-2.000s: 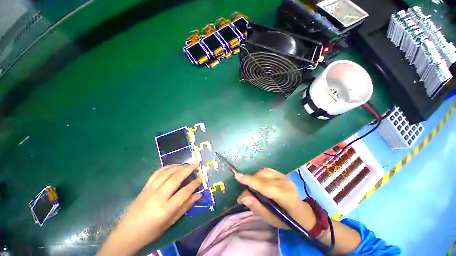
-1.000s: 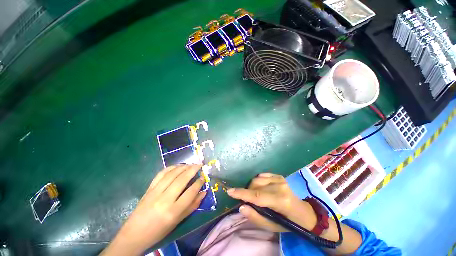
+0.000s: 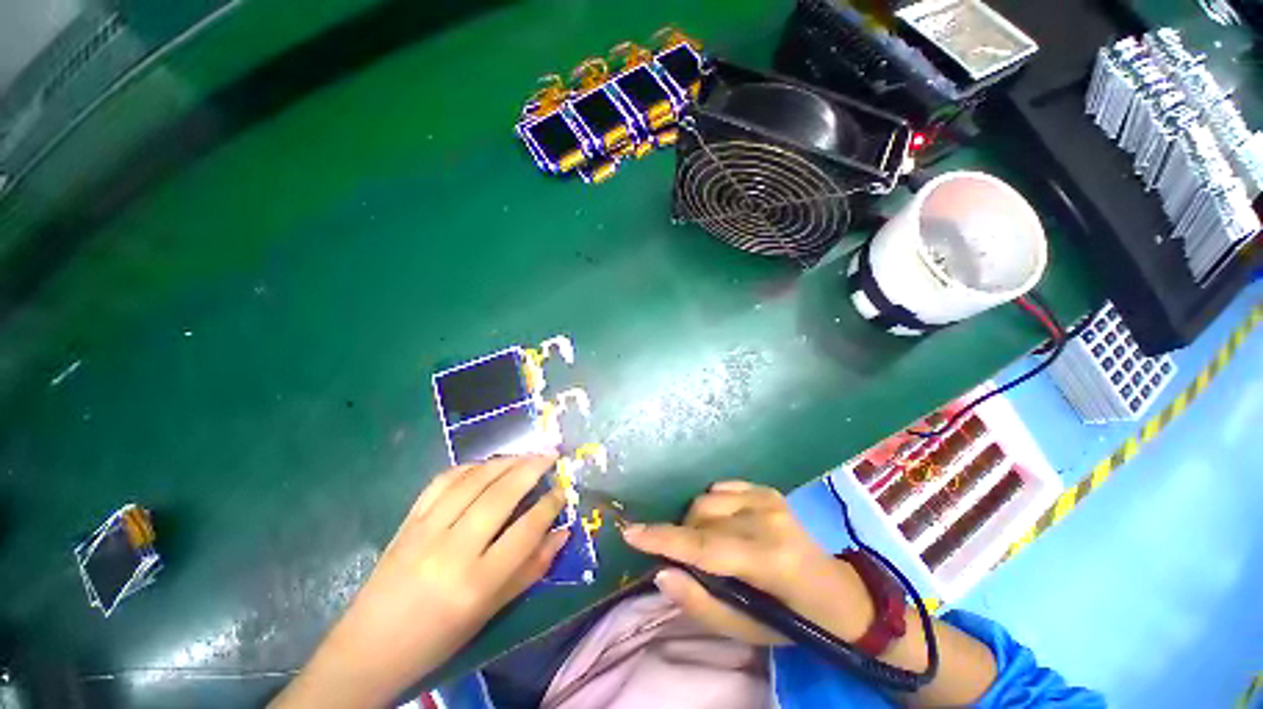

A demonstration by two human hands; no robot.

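A blue PCB panel (image 3: 568,557) lies on the green mat in front of me, with black LCD display modules (image 3: 481,389) on its far end and orange-white flex tails (image 3: 569,403) along its right side. My left hand (image 3: 478,533) lies over the near part of the strip, its fingers on a dark LCD module partly hidden under them. My right hand (image 3: 734,540) holds the black soldering iron (image 3: 776,609) like a pen. Its thin tip is by the strip's right edge, near the third and fourth tails; exact contact is unclear.
Loose LCD stack (image 3: 118,558) at far left. Finished panels (image 3: 610,111) lie beside the fume fan (image 3: 762,194). A white round pot (image 3: 956,249), white grid block (image 3: 1112,366), black tray (image 3: 1067,180) with white parts (image 3: 1177,146) and component box (image 3: 956,485) are at the right.
The iron's tip has moved from the mat right of the strip to the strip's edge, toward me. My left hand has stayed nearly in place. The view has shifted slightly.
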